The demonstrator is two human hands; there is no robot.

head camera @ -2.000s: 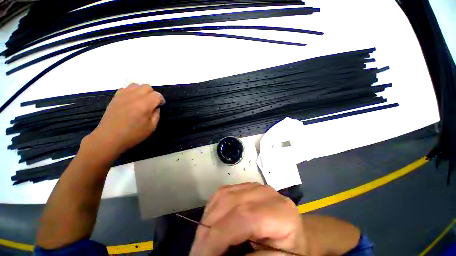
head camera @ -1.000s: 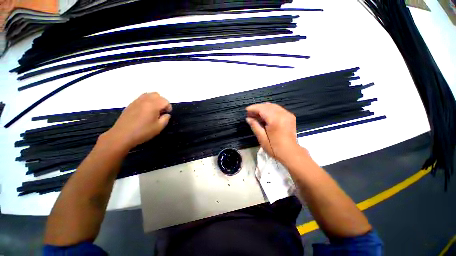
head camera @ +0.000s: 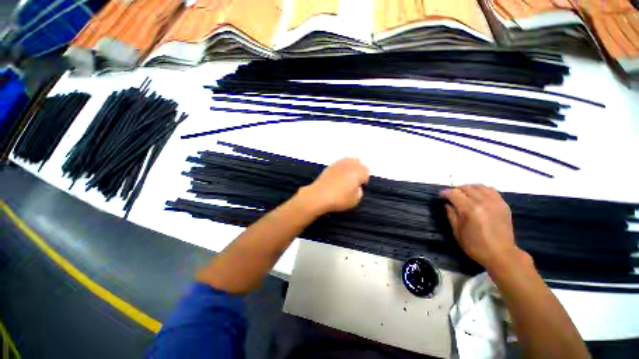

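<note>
A wide pile of long black straps [head camera: 413,207] lies across the white table. My left hand [head camera: 342,185] rests on the pile, fingers curled; whether it grips a strap cannot be told. My right hand [head camera: 480,219] is over the pile further right, thumb and fingertips together; a very thin tip seems to show above its fingers, too faint to name. A small round pot [head camera: 420,276] of glossy dark liquid stands on a beige-grey board [head camera: 364,301] below the hands. A crumpled white cloth or paper [head camera: 478,319] lies right of the pot, partly behind my right forearm.
More black straps [head camera: 420,69] lie beyond the main pile. Short strip bundles [head camera: 122,137] lie at the left. Orange-brown and grey stacked sheets [head camera: 329,26] line the back edge. Grey floor with a yellow line [head camera: 84,273] shows at lower left.
The view has swung left, bringing in the short bundles and stacked sheets. My right hand went from below the board up to the pile and remains there. My left hand stays on the pile.
</note>
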